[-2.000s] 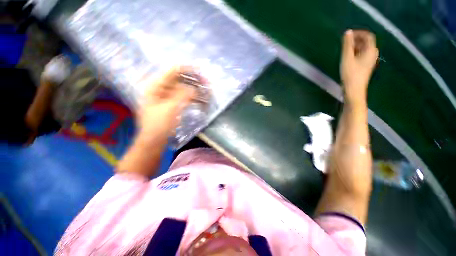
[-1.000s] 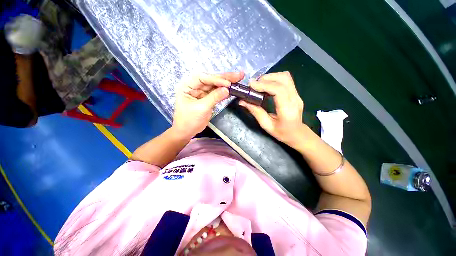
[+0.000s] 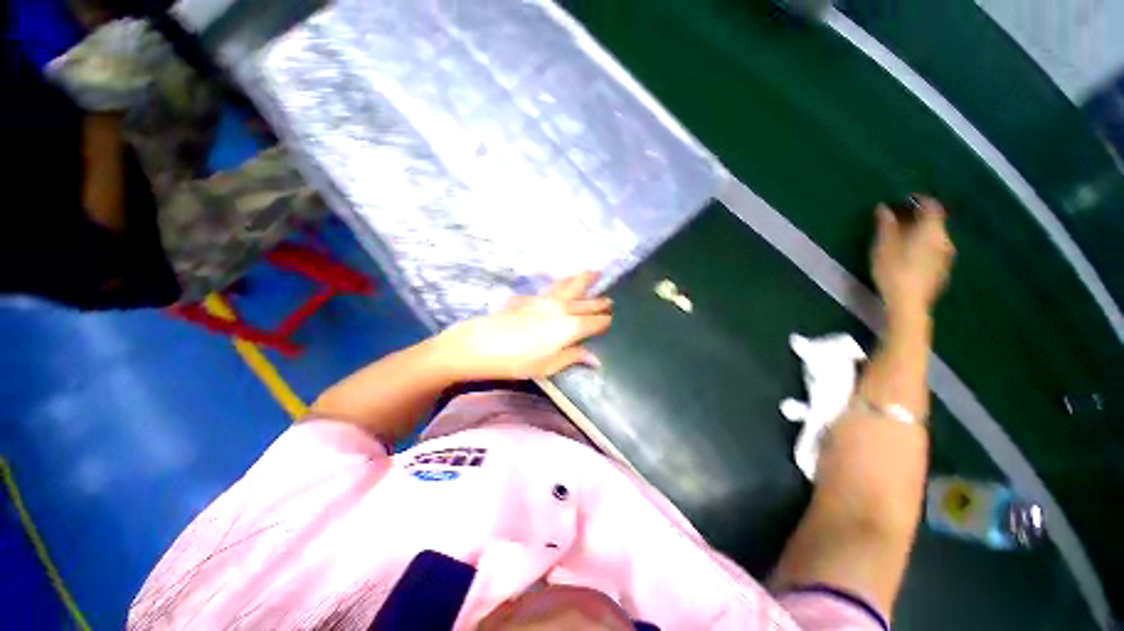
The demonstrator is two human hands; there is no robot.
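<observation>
My left hand [image 3: 530, 335] lies at the near corner of the silver film-wrapped tray [image 3: 493, 136], fingers apart, with nothing seen in it. My right hand [image 3: 912, 256] reaches over the green conveyor belt [image 3: 764, 111] and is slightly blurred. A small dark metal unit [image 3: 915, 205] shows between its fingertips, mostly hidden. Another dark unit [image 3: 1085, 403] lies on the belt at the far right.
Small pale pieces [image 3: 673, 295] lie on the dark green bench [image 3: 727, 370]. A white glove [image 3: 826, 392] lies beside my right forearm, and a labelled bottle [image 3: 986, 513] is right of it. A neighbour's gloved hand [image 3: 114, 62] and a red stool [image 3: 296, 296] are at left.
The dark unit was between both hands above the tray corner. My hands have parted: the right moved out over the belt, the left down onto the tray corner.
</observation>
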